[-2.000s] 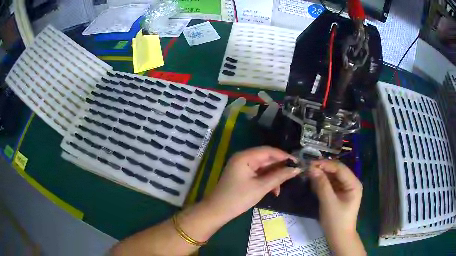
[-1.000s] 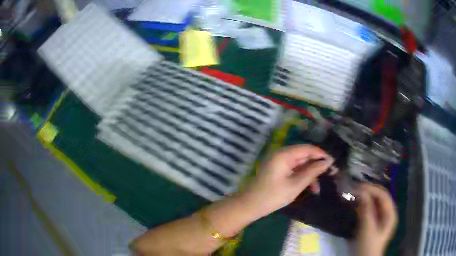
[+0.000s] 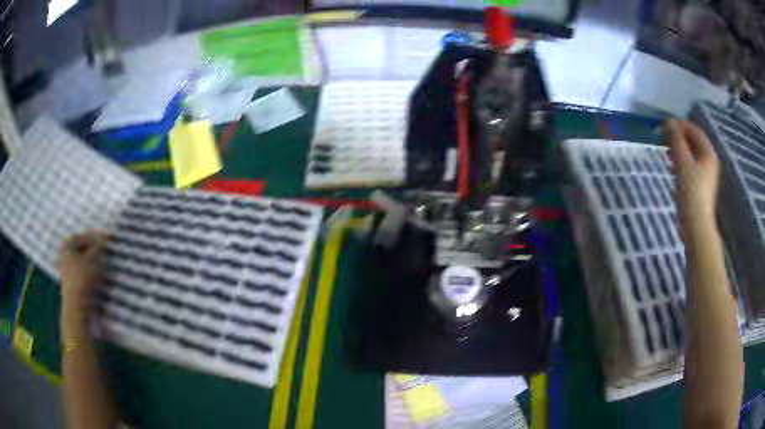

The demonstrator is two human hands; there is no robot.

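Observation:
My left hand (image 3: 84, 261) is at the left edge of the left parts tray (image 3: 205, 268), which holds rows of dark parts. Its fingers are blurred, and whether they hold a part cannot be told. My right hand (image 3: 694, 159) is over the far right corner of the right tray stack (image 3: 587, 276). Its fingertips are blurred too. The black test fixture (image 3: 377, 327) stands in the middle with no hand on it. Its round silver nest (image 3: 460, 289) shows, with silver metalwork (image 3: 482, 226) behind it. The red clamp handle (image 3: 498, 27) stands on top.
A mostly pale back tray (image 3: 361, 126) has a few dark parts at its left edge. A pale tray (image 3: 59, 180) leans behind the left tray. A yellow note (image 3: 195, 152), a clear bag (image 3: 214, 88) and a green sheet (image 3: 256, 46) lie at the back. Another tray stack (image 3: 738, 184) is far right.
Both hands have left the fixture nest and moved apart, the left to the left tray, the right to the right tray stack. The camera view has shifted, and the nest is uncovered.

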